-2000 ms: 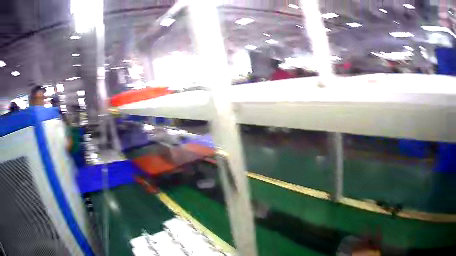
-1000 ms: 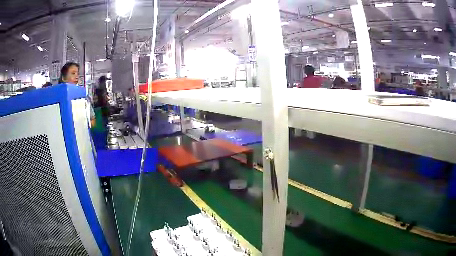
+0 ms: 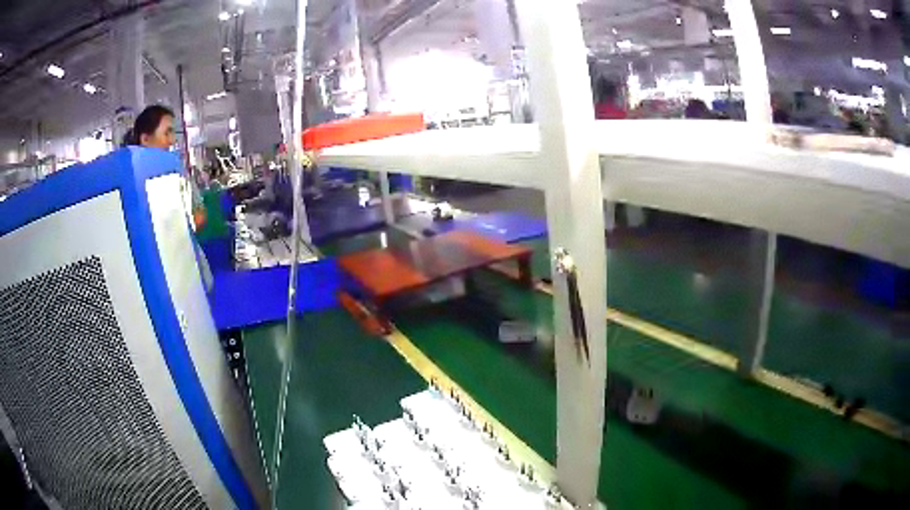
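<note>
A tight block of white outlet adapters (image 3: 439, 453) lies at the bottom centre with metal prongs up. It is cut off by the lower edge. A single white adapter (image 3: 644, 403) lies on the green conveyor (image 3: 519, 388), right of the white post. Another pale, blurred unit (image 3: 517, 331) lies farther up the belt. Neither of my hands is in the picture.
A white post (image 3: 579, 418) with a dark hanging item (image 3: 576, 309) stands before a long white shelf (image 3: 698, 174) holding an orange tray (image 3: 369, 130). A blue-and-white machine (image 3: 150, 299) is at left, a person (image 3: 153, 127) behind it. A red-brown table (image 3: 439, 265) spans the belt.
The view has tilted down and turned slightly left since a second ago, so the block of adapters shows more. A single adapter right of the post shows more clearly. A hand-like shape at the lower right two seconds ago is gone.
</note>
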